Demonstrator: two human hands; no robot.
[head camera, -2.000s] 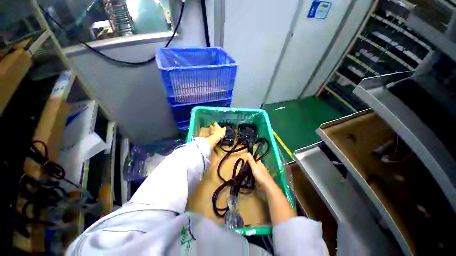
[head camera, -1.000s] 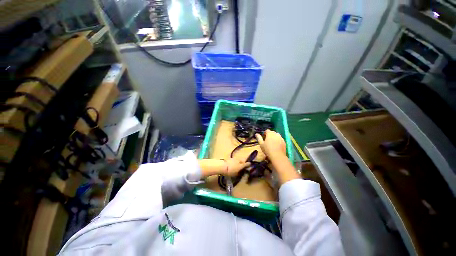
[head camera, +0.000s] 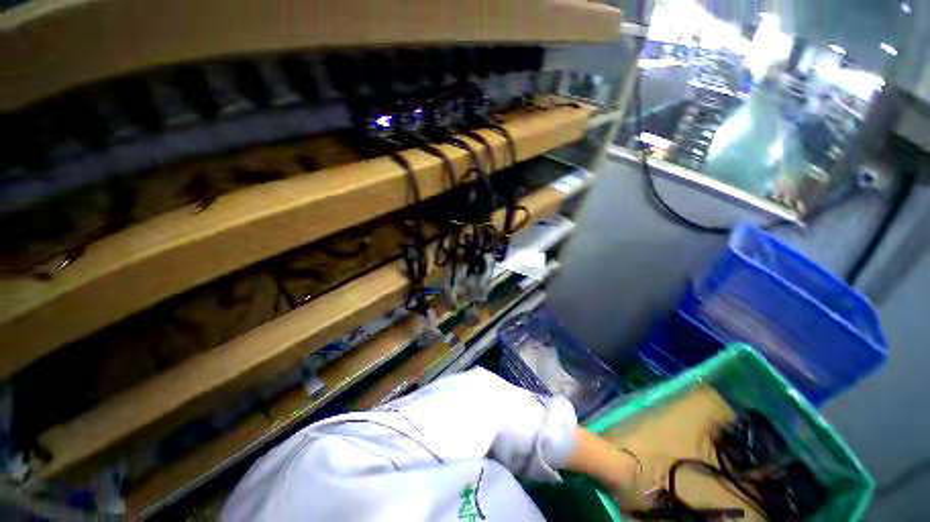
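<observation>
The green crate (head camera: 750, 359) is at the lower right, cut off by the picture's bottom edge, with a brown cardboard sheet (head camera: 668, 433) inside. Black fan units with coiled cables (head camera: 760, 454) lie in its right part. My left hand (head camera: 622, 481) reaches over the crate's near left side at black cable; its fingers are blurred and cut off, so its grip cannot be told. My right hand is out of the picture. On the rack shelf (head camera: 337, 194), several fan units (head camera: 408, 117) stand with blue-white lights lit, their coiled cables (head camera: 474, 229) hanging over the front edge.
Blue crates (head camera: 795, 311) are stacked by the wall behind the green crate. A low film-lined basket (head camera: 556, 362) is on the floor between rack and crate. A white paper sheet (head camera: 525, 262) lies at the rack's end. Black adapters (head camera: 296, 82) line the shelf back.
The view has swung left to the rack, so the green crate now sits at the lower right. My right hand has left the picture. My left hand is still at the crate.
</observation>
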